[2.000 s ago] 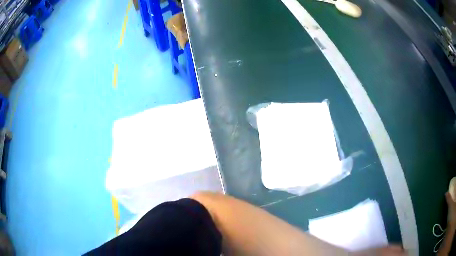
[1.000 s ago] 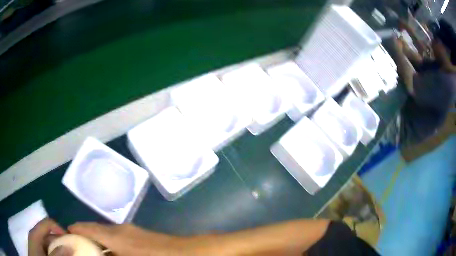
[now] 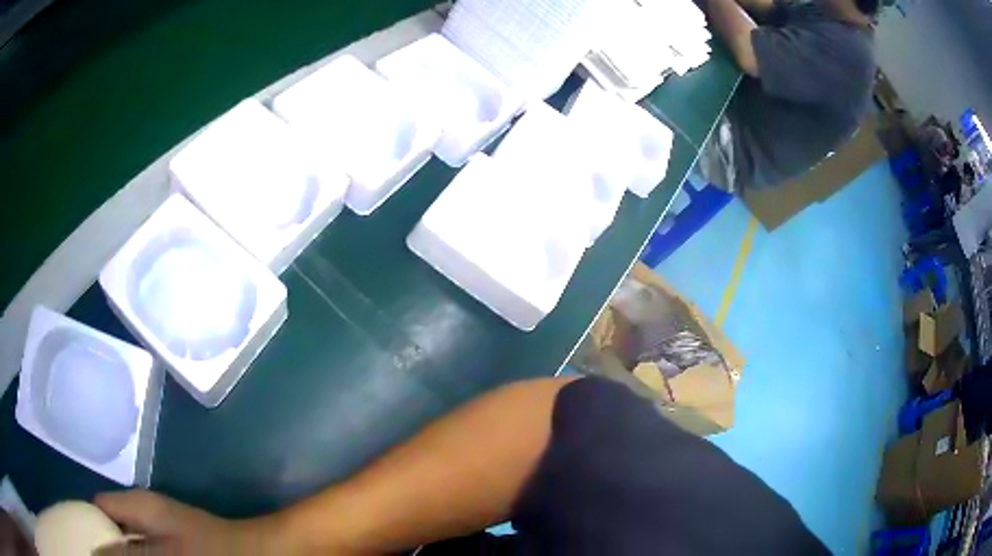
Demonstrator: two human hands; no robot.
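A cream rounded product (image 3: 74, 530) is at the bottom left corner, partly cut off by the frame. My right hand (image 3: 163, 523) reaches across from the right and its fingers close on the product's right side. My left hand (image 3: 11, 539) shows only as a dark, blurred sliver at the left edge, beside the product; its grip is hidden. A small piece of a white sheet (image 3: 13, 502) lies just above it. An empty-looking white tray with an oval recess (image 3: 87, 393) sits above my right hand.
More white trays (image 3: 196, 299) stand in two rows on the dark green tabletop (image 3: 359, 326). A tall nested tray stack (image 3: 517, 38) is at the far end. A seated person (image 3: 810, 92) is beyond the table's right edge. An open carton (image 3: 669, 353) is on the floor, right of the table.
The view has turned, so the trays sit further left and more floor shows on the right. My right hand stays at the product, now nearer the left edge. My left hand has nearly left the picture.
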